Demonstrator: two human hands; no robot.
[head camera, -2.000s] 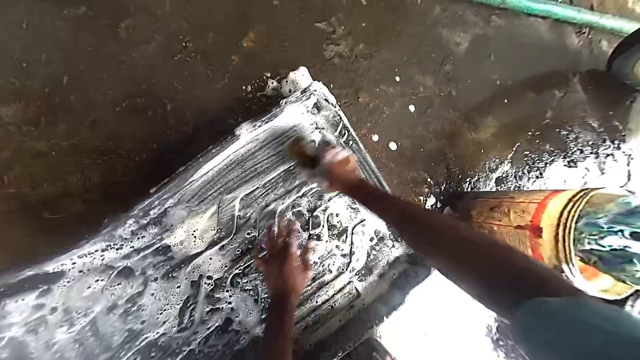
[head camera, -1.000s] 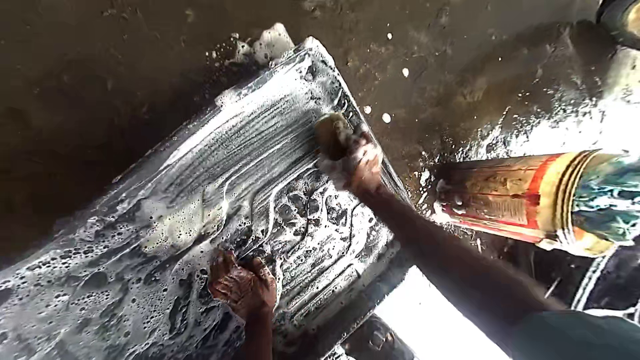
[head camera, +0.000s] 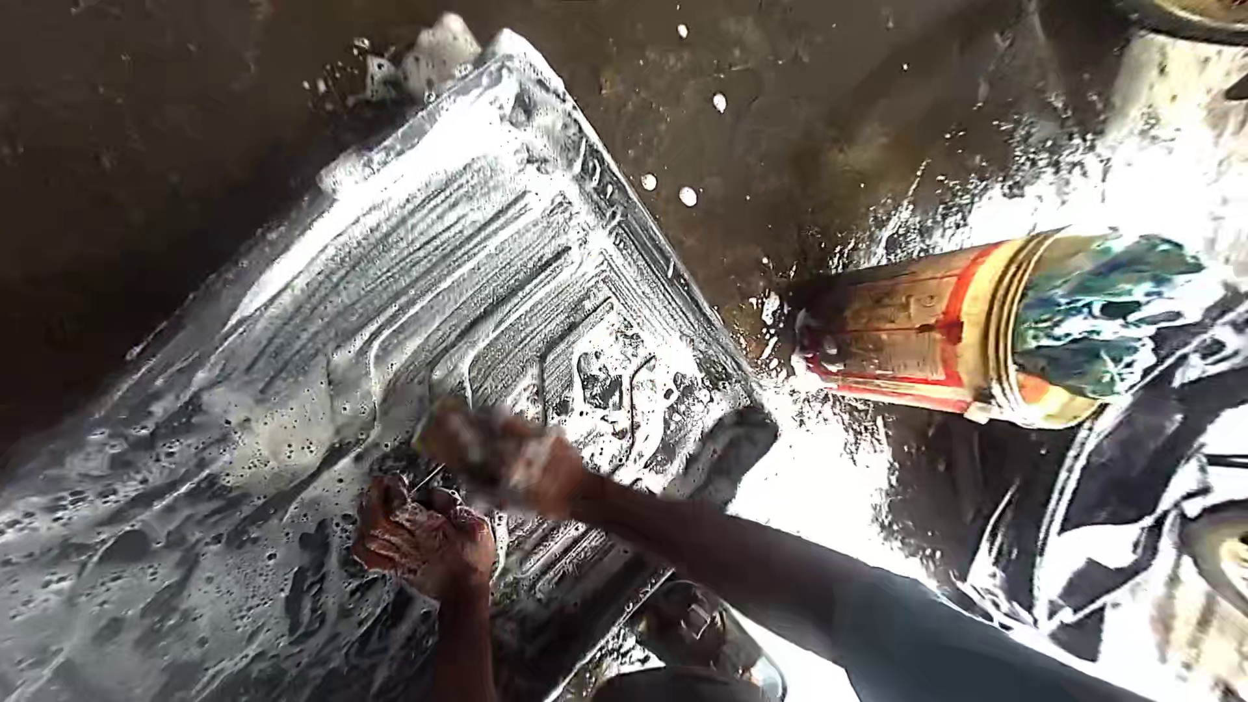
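A dark ribbed mat or panel (head camera: 448, 283), covered in white suds, lies across the floor from lower left to upper middle. My right hand (head camera: 541, 463) grips a brush or scrubbing block (head camera: 450, 437), blurred, over the lower middle of the ribbed surface. Just left of and below it, my left hand (head camera: 424, 536) rests on the suds, wet, with fingers bent and no object seen in it. The underside of the scrubber is hidden.
A yellow bucket (head camera: 907, 327) with a red band stands at right, soapy water at its mouth. Suds and glare cover the wet floor (head camera: 819, 487) beside it. A round rim shows at the top right corner. Dark objects lie at the bottom.
My right hand has moved with the scrubber from the upper part of the panel down and left, close to my left hand. The left hand remains low on the suds.
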